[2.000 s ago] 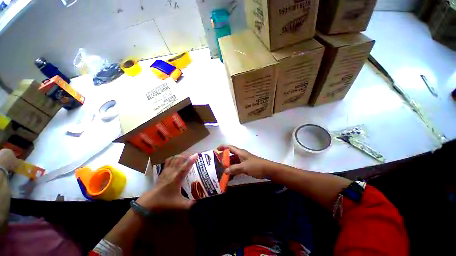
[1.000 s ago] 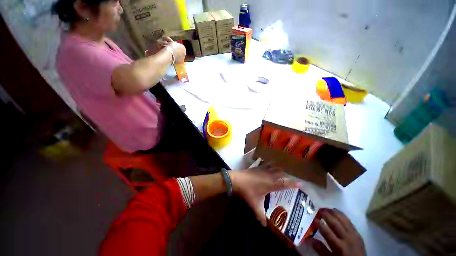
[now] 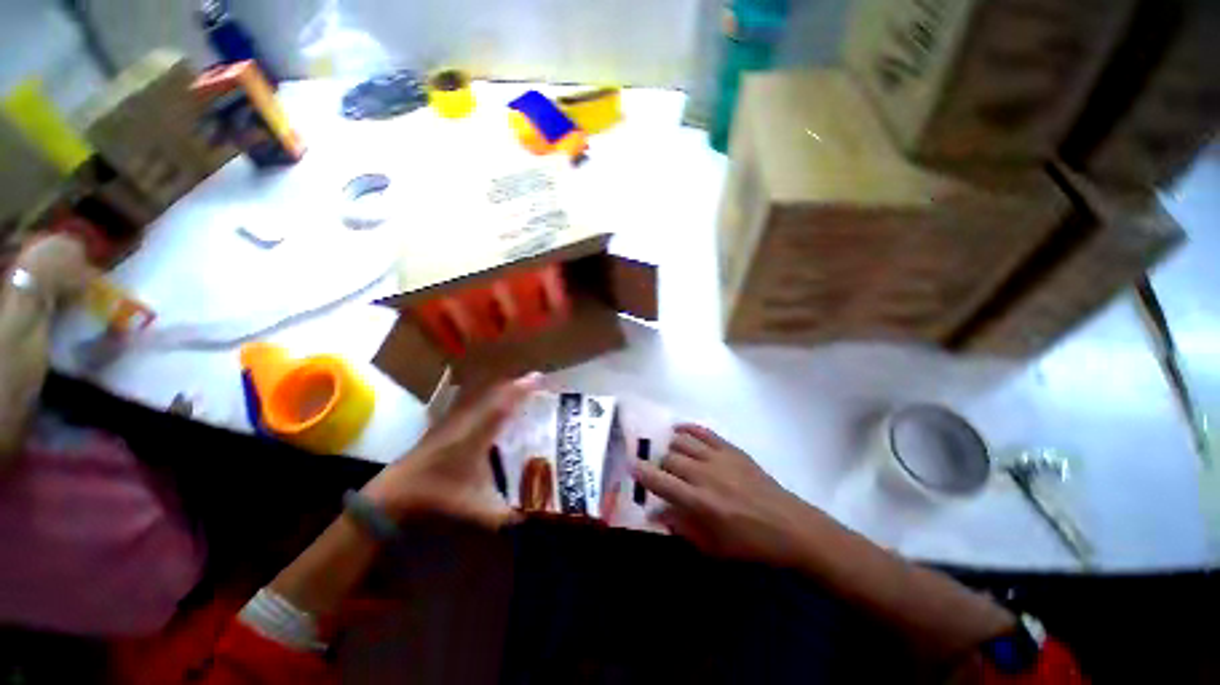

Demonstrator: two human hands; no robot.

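A retail box (image 3: 573,455) with a white printed side and a picture of a coiled cord lies at the table's front edge. A pale flap with a black slot shows at its right end. My left hand (image 3: 455,462) holds the box's left end, thumb near the front edge and fingers over the top. My right hand (image 3: 709,488) has its curled fingertips on the flap; the exact grip is blurred. Just behind, an open brown carton (image 3: 515,241) lies on its side, flaps towards me, with orange boxes (image 3: 495,311) in a row inside.
An orange and yellow tape dispenser (image 3: 311,402) stands at left front, a whitish roll (image 3: 937,451) at right. Brown cartons (image 3: 830,214) are stacked at right back. Another dispenser (image 3: 546,123) lies at the back. Another person's hand (image 3: 51,274) is at far left.
The view has swung back to the right from the neighbouring worker. The box's right end now shows a pale slotted flap under my right fingers, where an orange end showed before.
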